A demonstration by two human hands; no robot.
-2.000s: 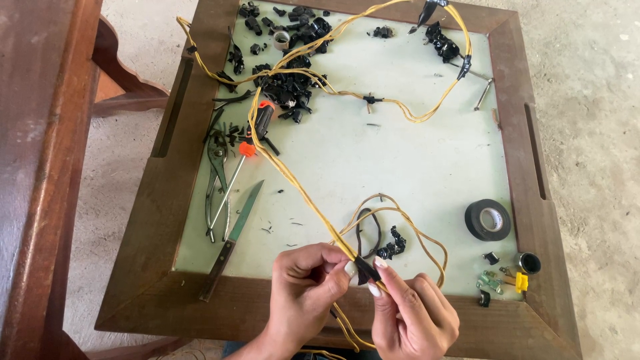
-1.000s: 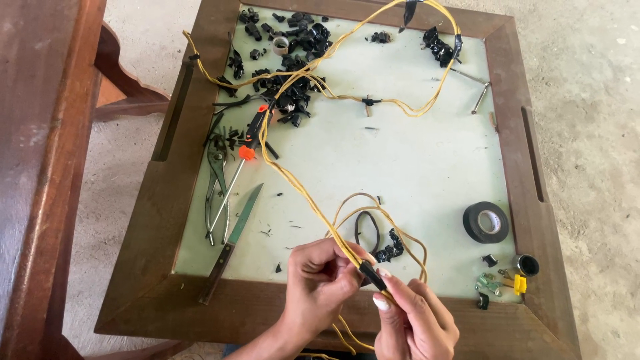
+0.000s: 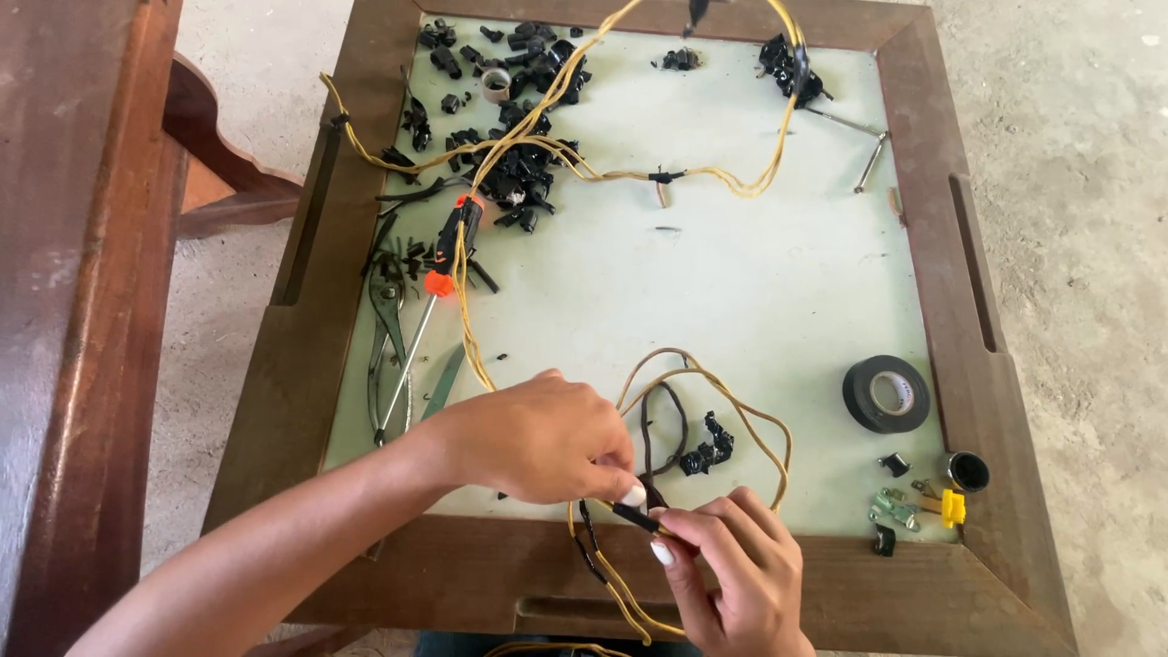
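Near the table's front edge, my left hand (image 3: pixel 547 447) pinches yellow electrical wires at one end of a section wrapped in black tape (image 3: pixel 634 517). The thumb and fingers of my right hand (image 3: pixel 730 570) grip the other end of that wrapped section. From my hands the yellow wires (image 3: pixel 467 319) run up the table's left part, over a screwdriver with a black and orange handle (image 3: pixel 456 239), and loop across the far side. A tan wire loop (image 3: pixel 748 411) and a dark cable loop (image 3: pixel 680 429) lie just beyond my hands.
Slip-joint pliers (image 3: pixel 388 319) and a partly hidden knife blade (image 3: pixel 445 381) lie at left. Black scraps (image 3: pixel 520 164) heap at the far left. A roll of black electrical tape (image 3: pixel 885 394), a black ring (image 3: pixel 967 471) and a yellow part (image 3: pixel 953 508) sit at right. A wooden frame (image 3: pixel 429 566) borders the table.
My left hand has turned over and now reaches across from above, its back showing and its forearm covering the knife's handle. The wrapped section has shifted down slightly.
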